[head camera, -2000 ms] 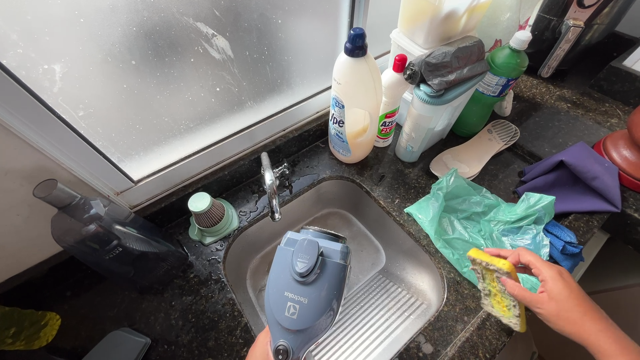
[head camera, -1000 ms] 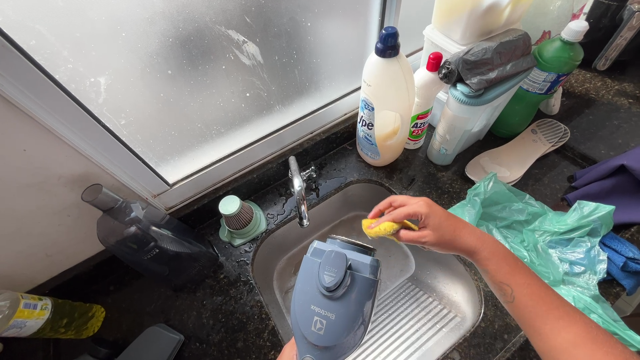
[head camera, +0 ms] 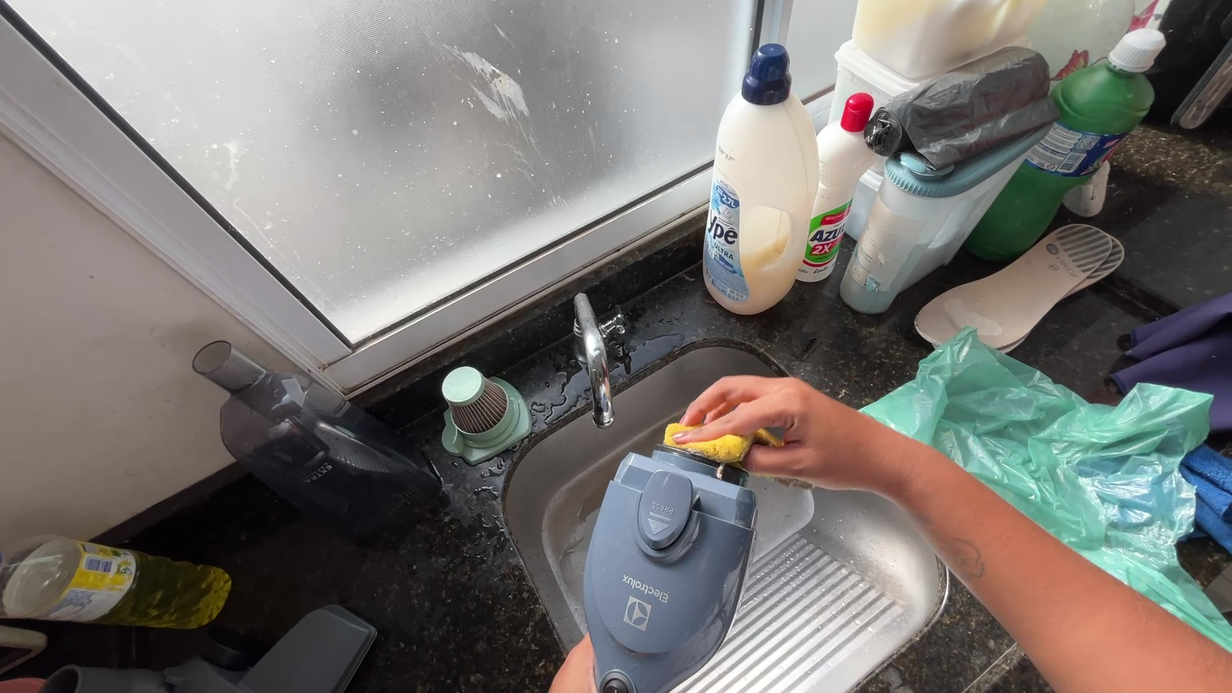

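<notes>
My left hand [head camera: 575, 666], mostly hidden at the bottom edge, holds a blue-grey Electrolux vacuum cleaner body [head camera: 664, 577] over the steel sink [head camera: 818, 587]. In my right hand [head camera: 799, 423] is a yellow sponge [head camera: 714, 443], pressed against the round rim at the top end of the vacuum body. Behind it the chrome faucet [head camera: 595, 366] reaches over the sink; whether water runs cannot be seen. A pleated filter in a pale green holder [head camera: 481, 414] stands left of the faucet. Farther left lies a dark translucent dust container [head camera: 318, 443].
Detergent bottles [head camera: 760, 183], a lidded container [head camera: 905, 231] and a green bottle [head camera: 1030, 192] line the back right. Shoe insoles [head camera: 1011, 289] and a green plastic bag [head camera: 1049, 433] lie right of the sink. At the lower left are an oil bottle [head camera: 125, 585] and a grey plastic part [head camera: 308, 654].
My right hand has moved left with the sponge, from beside the green bag onto the vacuum body's top end. My left hand still holds the body.
</notes>
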